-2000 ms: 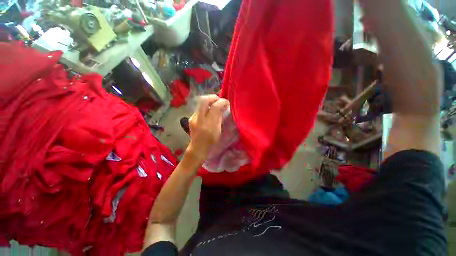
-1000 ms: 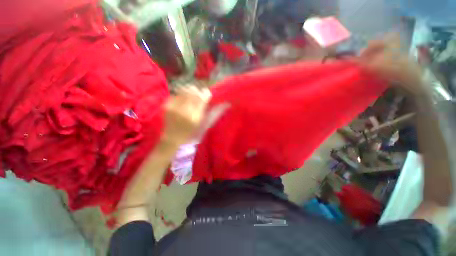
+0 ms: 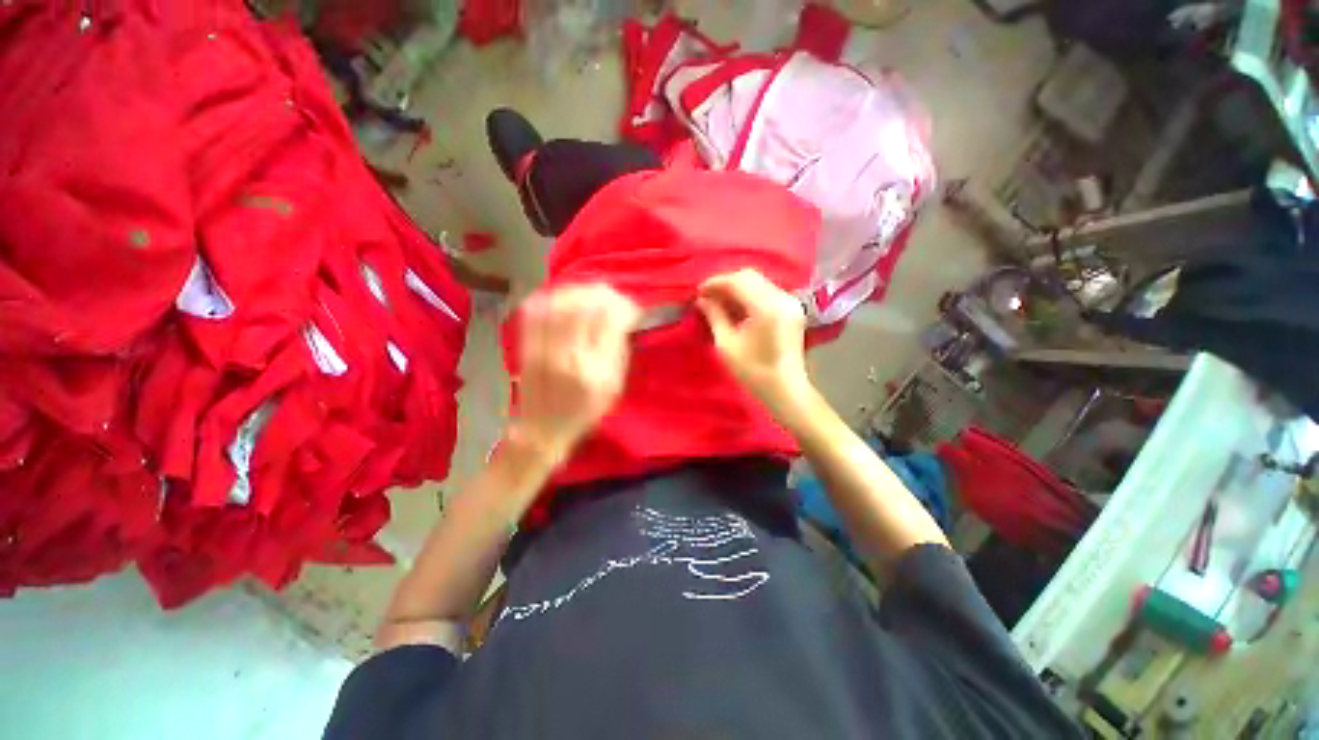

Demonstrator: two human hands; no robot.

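A red garment piece (image 3: 680,231) lies over my lap, in front of the dark shirt. My left hand (image 3: 576,354), blurred, is on its left part. My right hand (image 3: 755,330) pinches its edge between the fingertips. A narrow whitish strip (image 3: 663,315) shows between the two hands along an opening in the red cloth. The fingertips of my left hand are too blurred to make out, but the strip runs into them.
A large pile of red garments (image 3: 311,304) stands at left on a pale surface (image 3: 130,658). A pile with pale pink lining outward (image 3: 825,138) lies on the floor ahead. A pale table (image 3: 1121,506) with a green-and-red-handled tool (image 3: 1183,619) is at right. A dark shoe (image 3: 517,149) shows ahead.
The red garment has come down from being stretched out to the right onto my lap. My right hand has moved in close to my left. The lining-out pile has come into view.
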